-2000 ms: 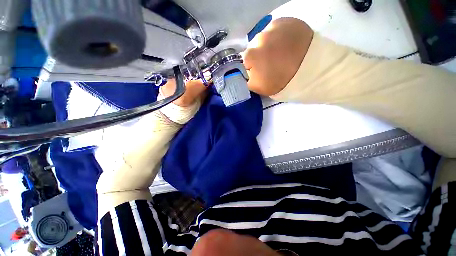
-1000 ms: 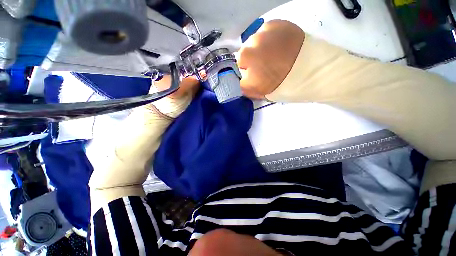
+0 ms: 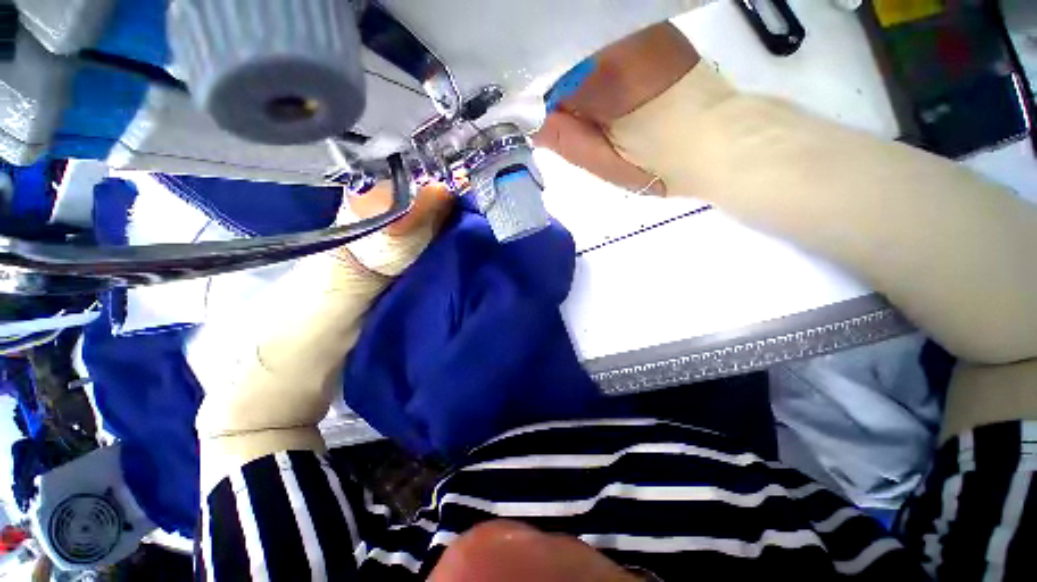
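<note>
A blue garment panel (image 3: 466,330) hangs in folds from the needle area over the table's front edge. The grey ribbed cylindrical part (image 3: 514,205) and shiny metal parts (image 3: 455,148) hide the needle and presser foot. My left hand (image 3: 400,214), in a beige sleeve, lies at the blue cloth left of the needle; its fingertips are hidden behind the metal. My right hand (image 3: 620,108) is right of the needle, beside a small blue part (image 3: 572,82); its fingers are partly hidden, and I cannot tell whether it holds anything.
A large grey knob (image 3: 267,74) and a curved metal bar (image 3: 227,259) cross the upper left. A black slotted tool (image 3: 773,25) and a smartphone (image 3: 953,74) lie at the upper right. A ruler strip (image 3: 751,350) edges the table. A grey unit (image 3: 85,517) stands lower left.
My right hand has turned and shifted slightly up, away from the grey ribbed part, baring more white table below it. My left hand stays at the cloth. The view has shifted slightly.
</note>
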